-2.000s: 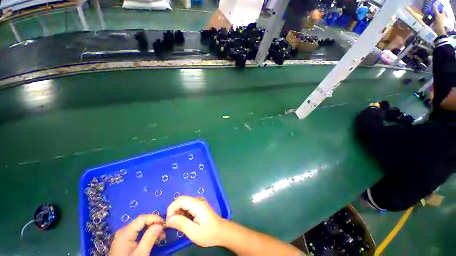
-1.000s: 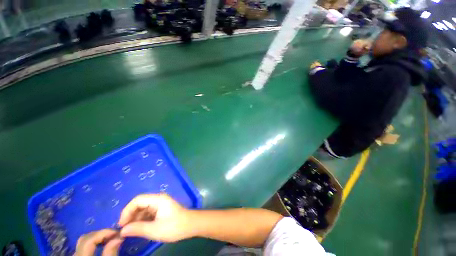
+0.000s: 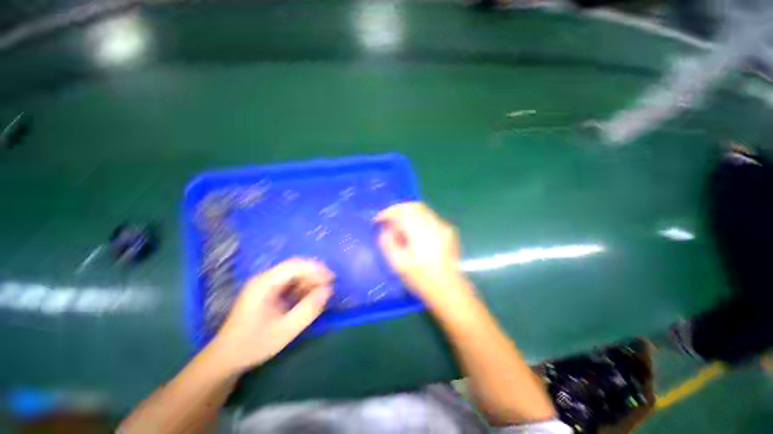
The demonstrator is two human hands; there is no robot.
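The blue parts tray (image 3: 305, 169) lies on the green worktop in front of me, blurred by motion. A greyish ring pile (image 3: 219, 246) runs along its left side. Small rings (image 3: 343, 195) lie spread over the tray floor as faint streaks. My left hand (image 3: 275, 309) is over the tray's lower left part, fingers curled with thumb near fingertips. My right hand (image 3: 418, 246) is over the tray's right side, fingers bent. The hands are apart. Whether either holds a ring is too blurred to tell.
A dark round unit (image 3: 133, 242) with a pale lead lies left of the tray. Another dark thing (image 3: 14, 131) is at the far left. A carton of dark parts (image 3: 648, 373) is low right. A person's dark sleeve (image 3: 742, 246) is at the right edge. A pale post (image 3: 670, 97) stands upper right.
The view has swung back to the left and down. My hands, together over the tray before, are now apart, the right one at the tray's right side.
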